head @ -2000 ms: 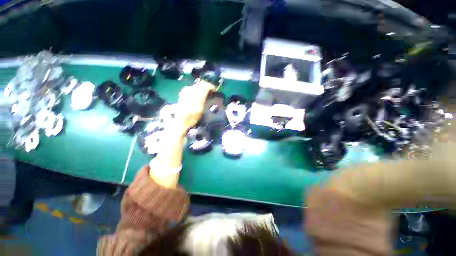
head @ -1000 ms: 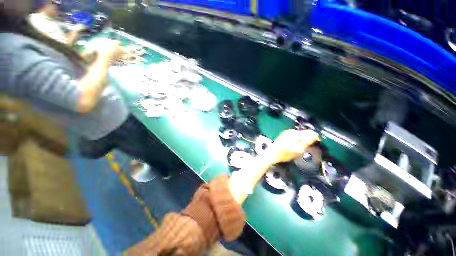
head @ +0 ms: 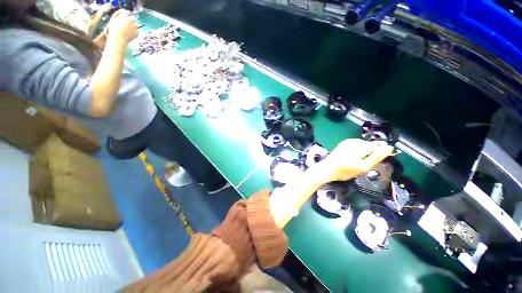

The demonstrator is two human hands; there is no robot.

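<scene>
My left hand point(head: 359, 159), bare with a rust-brown knit sleeve, reaches in from the bottom over the black housings. Its fingertips are close together beside a black housing point(head: 379, 133) at the bench's back edge; whether they pinch something small cannot be told. Below the hand lie a dark round housing point(head: 375, 176) and housings with pale discs point(head: 372, 229), point(head: 332, 198), one with a short lead wire. More black housings point(head: 301, 103) lie behind and left. My right hand is not in view.
The green bench point(head: 229, 154) runs diagonally, with a heap of pale plates point(head: 206, 74) at its far left. The screw feeder point(head: 458, 232) is at right. Another worker in grey point(head: 74, 74) stands at left near cardboard boxes point(head: 74, 183). A blue bin point(head: 481, 34) hangs above.
The view has swung left from the feeder and right-hand heap, bringing the other worker into sight. The right arm has left the picture. My left hand remains over the housings.
</scene>
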